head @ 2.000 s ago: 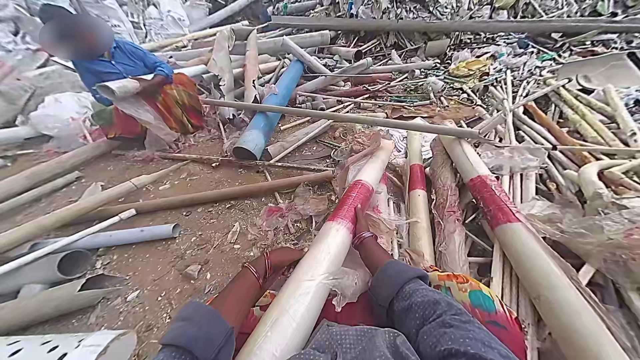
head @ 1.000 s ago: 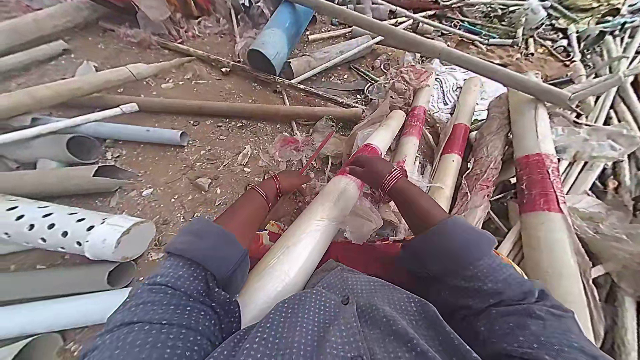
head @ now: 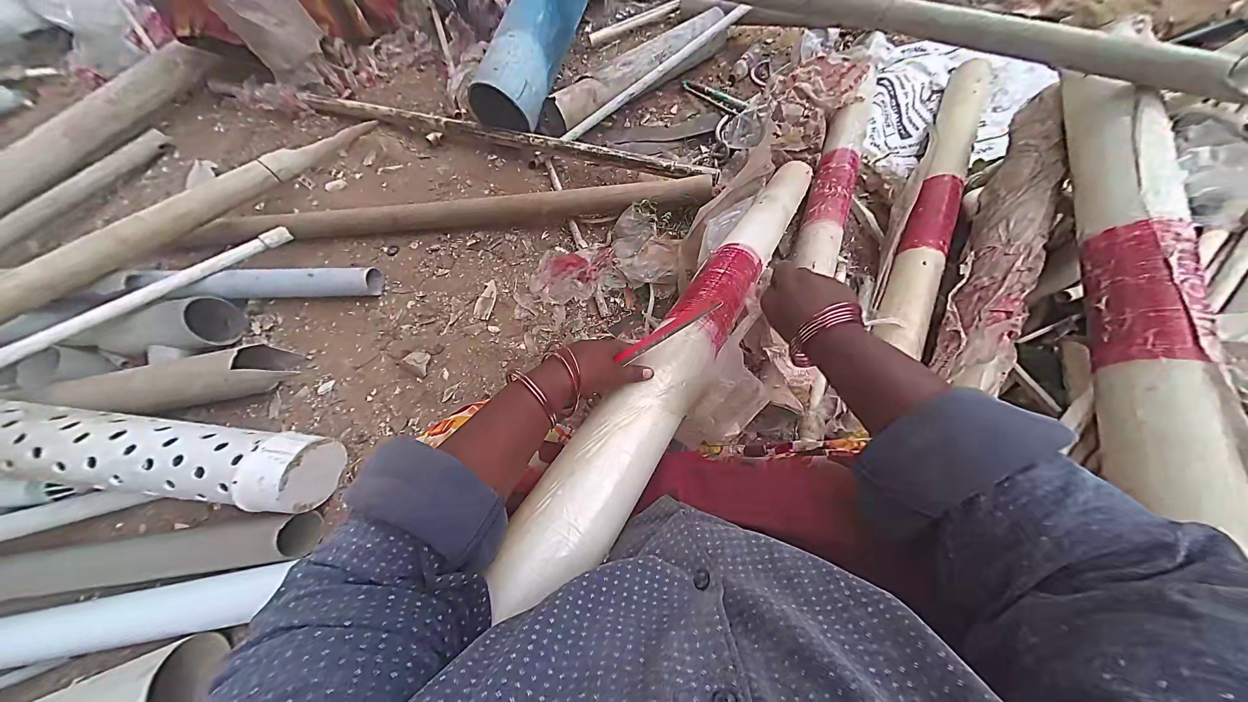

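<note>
A cream-coloured roll wrapped in clear plastic film (head: 604, 448), with a red band round its upper part, lies slanting across my lap. My left hand (head: 609, 369) grips a thin red blade-like tool (head: 668, 333), whose tip lies over the red band. On the roll's right side is my right hand (head: 801, 302), its fingers curled by the film; whether they hold the film cannot be told. Loose crumpled film (head: 726, 395) hangs beneath the roll.
More red-banded rolls (head: 931, 214) lie on the right, beside a plastic-wrapped bundle (head: 1009, 239). Grey pipes and a perforated white pipe (head: 146, 453) are at left. A blue pipe (head: 526, 63) and a long brown pole (head: 468, 210) lie ahead; another pole (head: 1014, 44) crosses the upper right.
The red tool, not visible two seconds ago, shows in my left hand from one second ago and now lies against the roll. My right hand has moved off the red band to the roll's right side.
</note>
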